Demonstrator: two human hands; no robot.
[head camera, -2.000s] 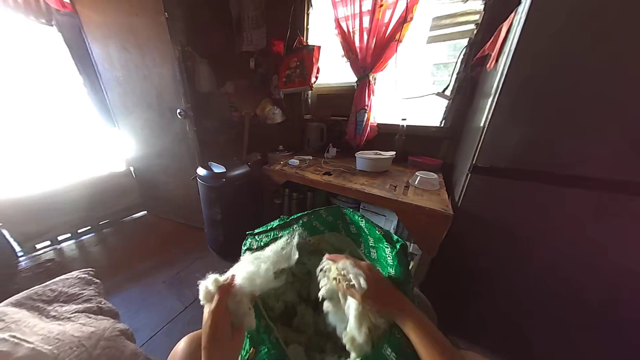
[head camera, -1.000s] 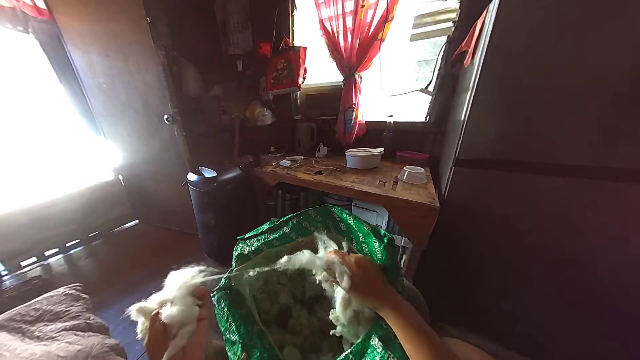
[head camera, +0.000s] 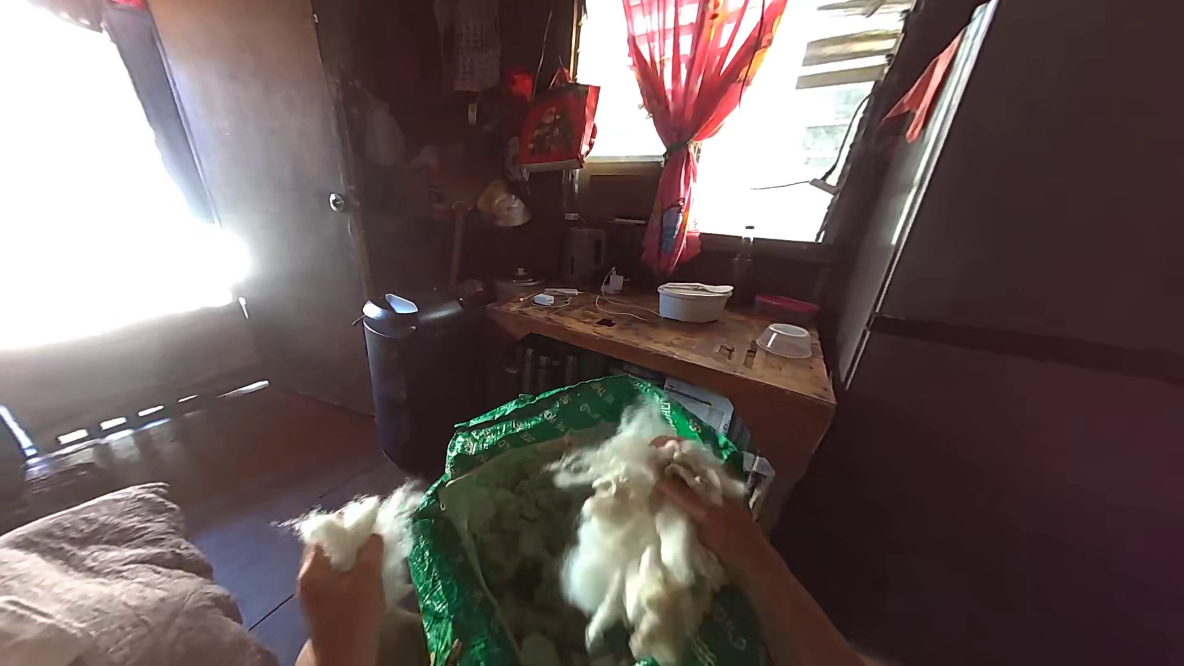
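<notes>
Left of a green plastic bag (head camera: 435, 573), my left hand (head camera: 342, 583) is closed on a tuft of white fluffy fibre (head camera: 356, 532). My right hand (head camera: 698, 504) grips a larger, ragged clump of the same fibre (head camera: 629, 546), which hangs over the bag's mouth on the right. The two clumps are apart. More pale fibre (head camera: 523, 518) lies inside the open bag, partly in shadow. The bag's green rim bears printed writing. The palm side of my right hand is hidden by the fibre.
A wooden table (head camera: 629, 338) behind the bag holds a white lidded tub (head camera: 696, 303), a clear plastic bowl (head camera: 784, 341) and a white charger (head camera: 544, 300). A dark bin (head camera: 416, 388) stands left of it. A grey cushion or cloth (head camera: 120, 573) lies at lower left.
The strand that stretched between my hands one second ago is parted. My left hand now holds its tuft more upright, and the clump in my right hand hangs larger over the bag.
</notes>
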